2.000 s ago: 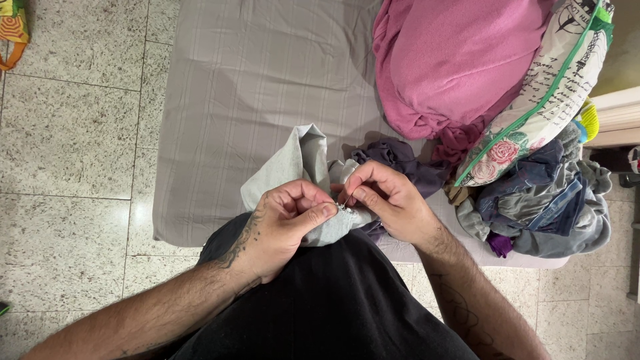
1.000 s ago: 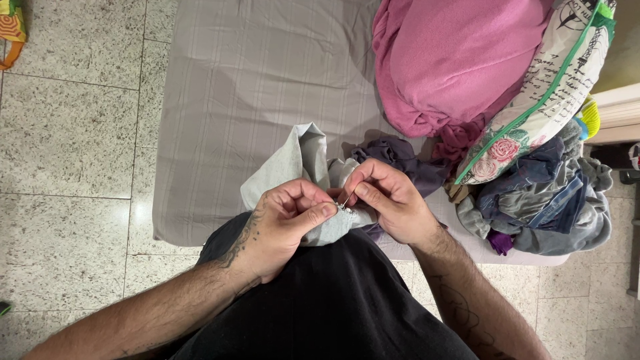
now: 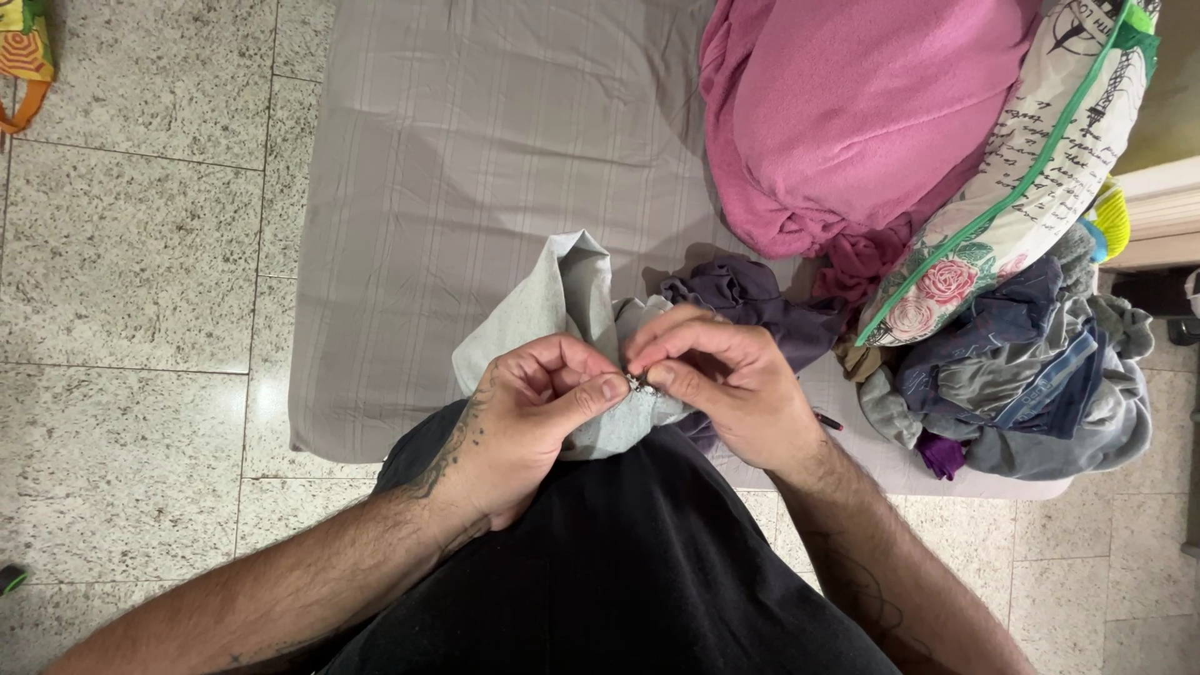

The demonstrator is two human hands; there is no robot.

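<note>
A light grey cloth garment [image 3: 534, 319] lies bunched over my lap, one part of it standing up in a fold. My left hand [image 3: 539, 412] pinches its edge between thumb and forefinger, at a small patch of dark and white threads or fibres [image 3: 637, 382]. Close against it, my right hand [image 3: 727, 380] has thumb and forefinger brought together at the same patch, its other fingers slightly blurred. What exactly the right fingertips hold is too small to tell. Dark purple-grey cloth [image 3: 741, 291] lies just behind the right hand.
A bed with a grey striped sheet [image 3: 450, 187] spreads ahead. On it are a pink blanket [image 3: 862, 112], a printed pillow [image 3: 1022, 169] with green trim, a heap of clothes [image 3: 1022, 375] at right and a dark pen-like object [image 3: 829, 422]. Speckled floor tiles [image 3: 131, 253] show at left.
My right hand's fingertips have come down against the left ones; one second ago they were slightly raised, with a thin line, perhaps a needle or thread, between the hands. The left hand has stayed in place.
</note>
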